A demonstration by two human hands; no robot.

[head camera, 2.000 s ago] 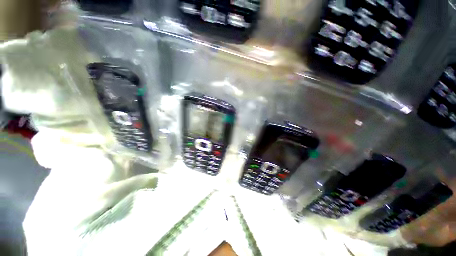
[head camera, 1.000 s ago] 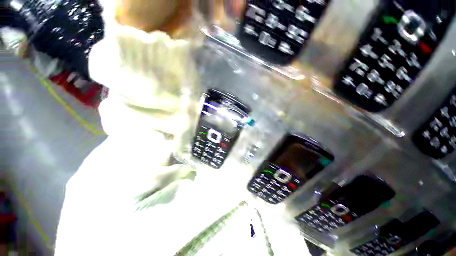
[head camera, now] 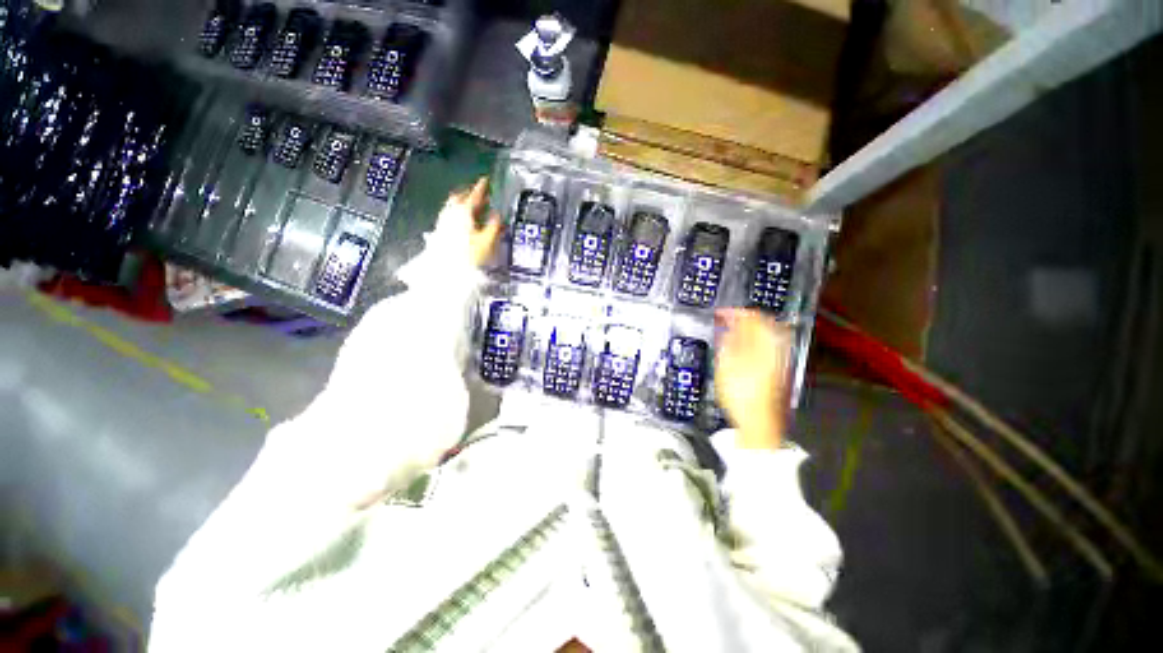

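Observation:
A clear blister tray (head camera: 580, 301) with two rows of black keypad phones (head camera: 642, 255) lies in front of me. Its upper row shows several phones. The lower row shows several more, and its right end is hidden by my right hand. My left hand (head camera: 477, 230) is at the tray's left edge, with its fingers around the rim. My right hand (head camera: 753, 364) is blurred over the lower right pocket; whether it holds a phone cannot be seen.
A part-filled tray (head camera: 223, 211) lies at left, with a filled tray (head camera: 440, 77) above it. A shiny black pile (head camera: 77, 140) stands far left. A small bottle (head camera: 548, 83) and cardboard boxes (head camera: 721, 89) are behind. A white bar (head camera: 969, 109) and red item (head camera: 880, 360) are at right.
The tray was close to the camera and tilted; it is now farther away and flatter, showing both rows. Both hands are now in view, and the left and back surroundings have appeared.

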